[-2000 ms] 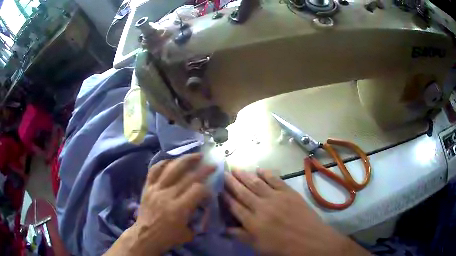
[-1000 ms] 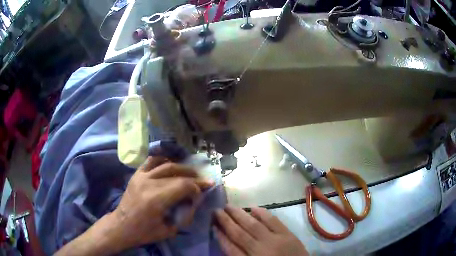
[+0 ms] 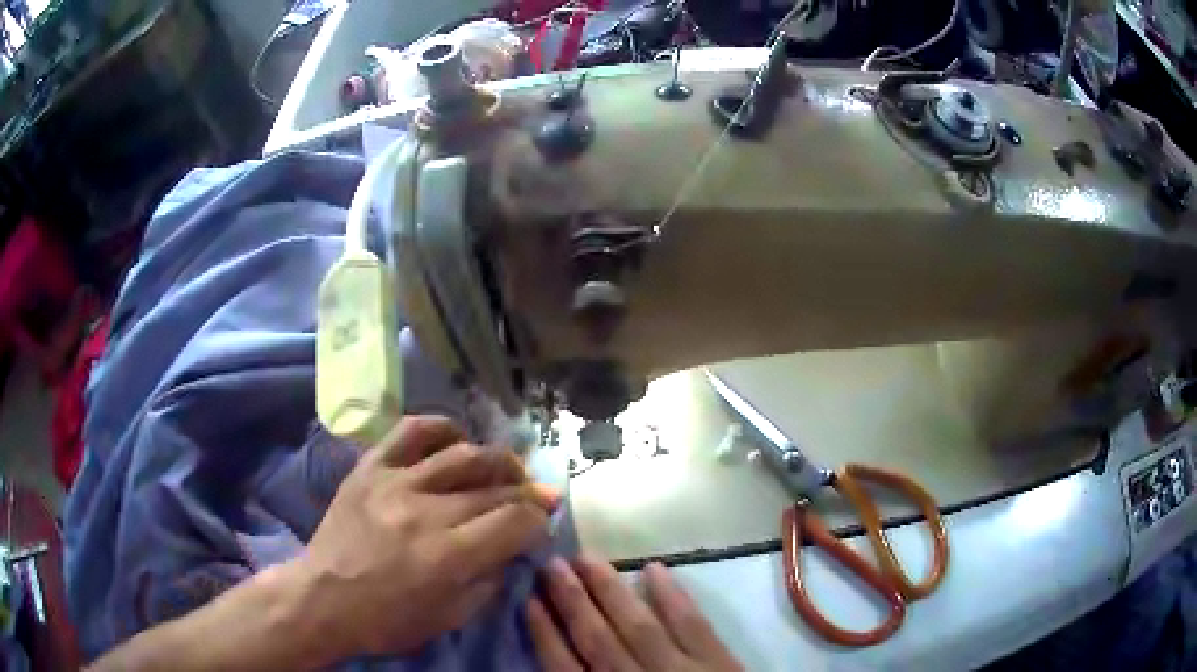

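The blue-grey garment lies in large folds left of and under the needle area of the sewing machine. My left hand grips the cloth just in front of the presser foot, fingertips close to the needle area. My right hand, cut off by the bottom edge, lies on the cloth edge with fingers slightly apart, pressing it flat. The needle itself is too small and blurred to tell.
Orange-handled scissors lie on the machine bed, blades toward the needle. A pale yellow lamp hangs left of the head. Small pale bits lie beside the blades. Red cloth shows at far left.
The view has shifted, showing more of the machine's top. My left hand has closed into a grip on the cloth. My right hand sits lower, drawn back from the presser foot.
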